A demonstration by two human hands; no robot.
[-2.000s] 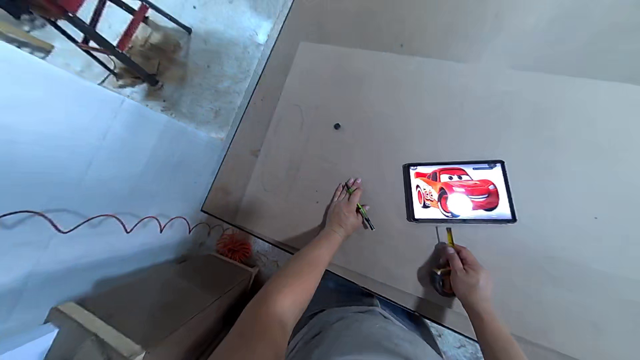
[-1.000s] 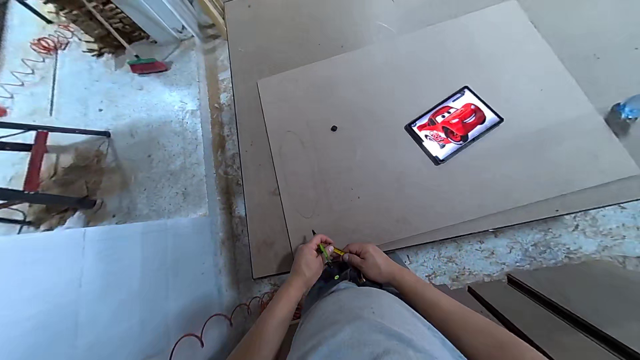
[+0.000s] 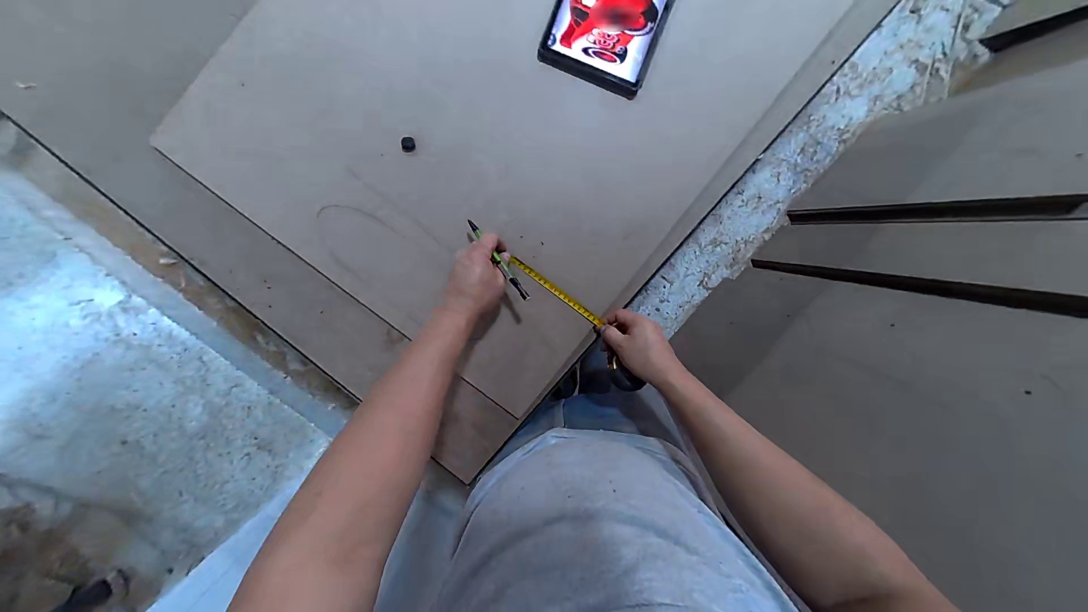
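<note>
My left hand [image 3: 478, 276] holds a green and black pen [image 3: 498, 259] and touches the end of a yellow tape measure blade [image 3: 557, 291]. The blade lies extended across the upper board [image 3: 680, 110] to the board's near edge. There my right hand [image 3: 639, 344] grips the tape measure's dark case [image 3: 625, 376], partly hidden under the fingers. A faint pencil curve [image 3: 340, 208] marks the board left of my left hand. Farther up lies a small black object [image 3: 408, 144], and a tablet [image 3: 586, 70] showing a red cartoon car is cut off by the top of the view.
The upper board rests on a larger board [image 3: 340, 319] whose edge shows at the left. Dusty concrete floor [image 3: 127, 340] lies beyond it. To the right are another large panel [image 3: 918, 408] and dark strips [image 3: 926, 286], past a strip of speckled floor [image 3: 739, 225].
My hands were close together at the board's near edge; now they are apart, with the tape blade drawn out between them and my left hand over the board. The view has turned and come closer.
</note>
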